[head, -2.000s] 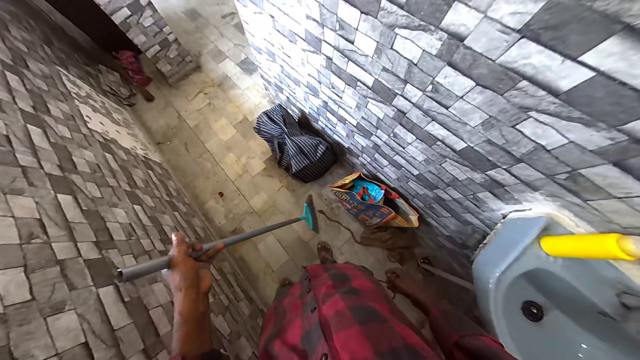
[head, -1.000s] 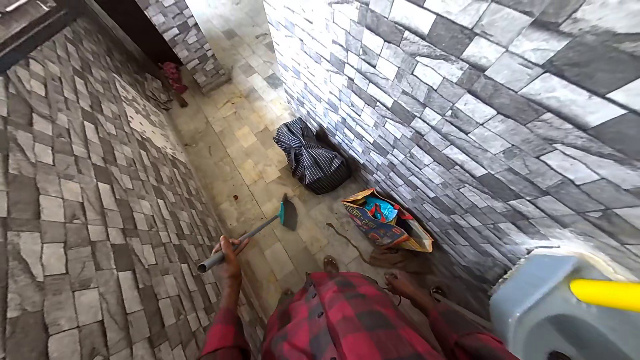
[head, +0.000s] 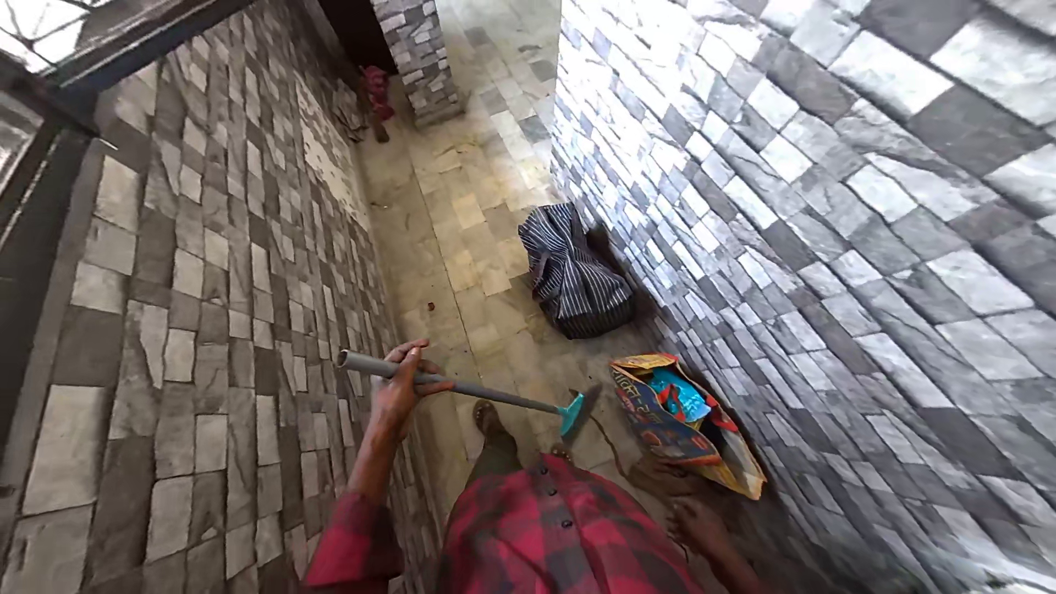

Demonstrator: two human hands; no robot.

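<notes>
My left hand (head: 404, 386) grips the grey tubular handle of a brush or floor wiper (head: 511, 398) near its open upper end. The tool slants across in front of my legs, and its teal head (head: 571, 415) with a dark edge is close to the floor beside my foot; contact with the floor cannot be told. My right hand (head: 691, 521) hangs low at my right side, below an open printed sack (head: 667, 429) that holds blue and red packets. Its fingers look loosely bent over a brown cloth or strap, and whether they hold anything is unclear.
A black-and-white striped cloth bundle (head: 577, 280) lies on the tiled floor (head: 462, 247) against the right wall (head: 792, 214). The left wall (head: 206, 330) stands close to my left arm. Red cloth (head: 377, 92) lies by the far doorway.
My left hand still holds the handle; the teal head has swung nearer to my feet and the printed sack. The view has shifted, and the grey basin has left it.
</notes>
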